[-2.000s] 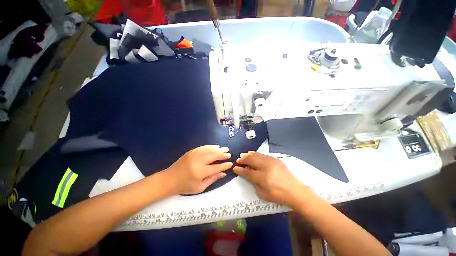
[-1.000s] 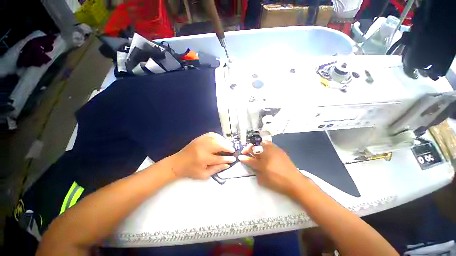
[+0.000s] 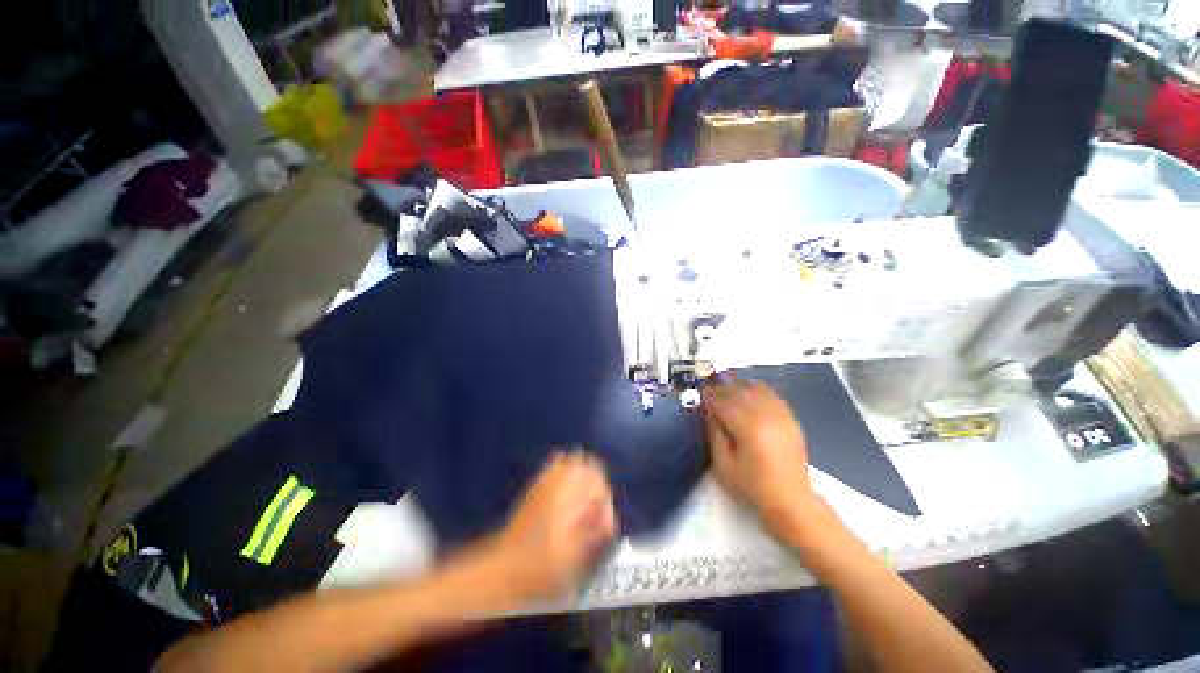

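The navy garment panel (image 3: 461, 355) lies left of and under the presser foot and needle (image 3: 646, 389), its front part reaching toward the table's front edge. My left hand (image 3: 563, 519) is blurred, fingers curled over the panel's front part; whether it grips cloth is unclear. My right hand (image 3: 753, 440) is just right of the needle, fingertips at the panel's right edge and close to the presser foot; its grip cannot be told. A dark pointed piece (image 3: 836, 434) lies right of my right hand, under the arm of the white sewing machine (image 3: 776, 296).
Fabric scraps (image 3: 461, 226) lie at the back left. Reflective tape (image 3: 278, 521) shows on dark cloth at lower left. A control box (image 3: 1088, 430) and a small yellow-gold metal tool (image 3: 961, 427) are on the right. A pale blue trough (image 3: 790, 192) and red crates (image 3: 428, 138) stand behind.
The view has tilted up. My left hand has moved back from the needle toward the table's front edge. The panel's front part is spread out farther forward. My right hand has stayed near the needle.
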